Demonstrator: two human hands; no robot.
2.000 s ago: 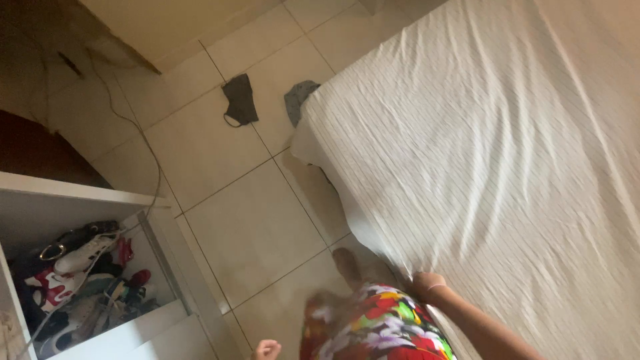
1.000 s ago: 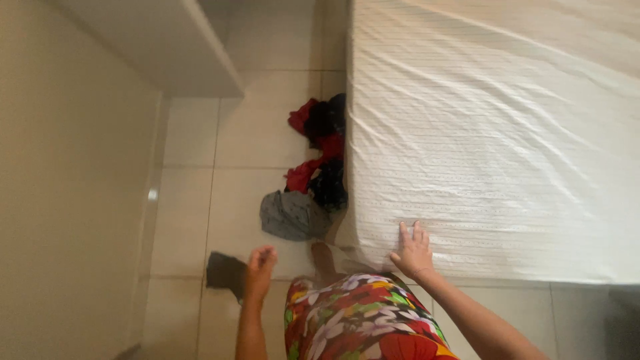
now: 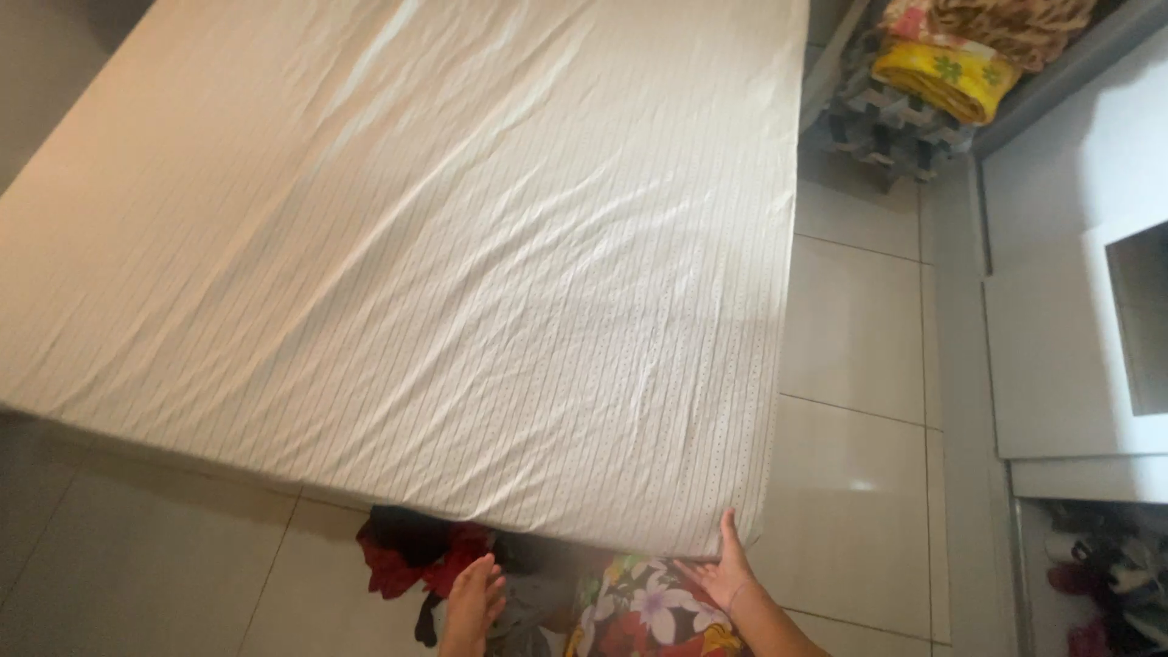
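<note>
A pale striped fitted sheet covers the mattress, with long diagonal wrinkles over its top. At the mattress's near right corner, my right hand touches the edge, thumb up on the sheet and fingers spread below it. Whether it pinches any fabric is not clear. My left hand is held just off the near edge, fingers slightly bent and apart, with nothing in it. Beneath it and beside it, red and black clothes lie on the floor. Floral clothing that I wear shows between my hands.
Light floor tiles run along the bed's right side. Beyond them stands a white cabinet with an open lower compartment of shoes and other items. Folded textiles, one of them yellow, are piled at the upper right.
My right hand was flat on top of the sheet a second ago and is now at a mattress corner. The view has turned strongly, bringing the cabinet and the folded textiles in at the right.
</note>
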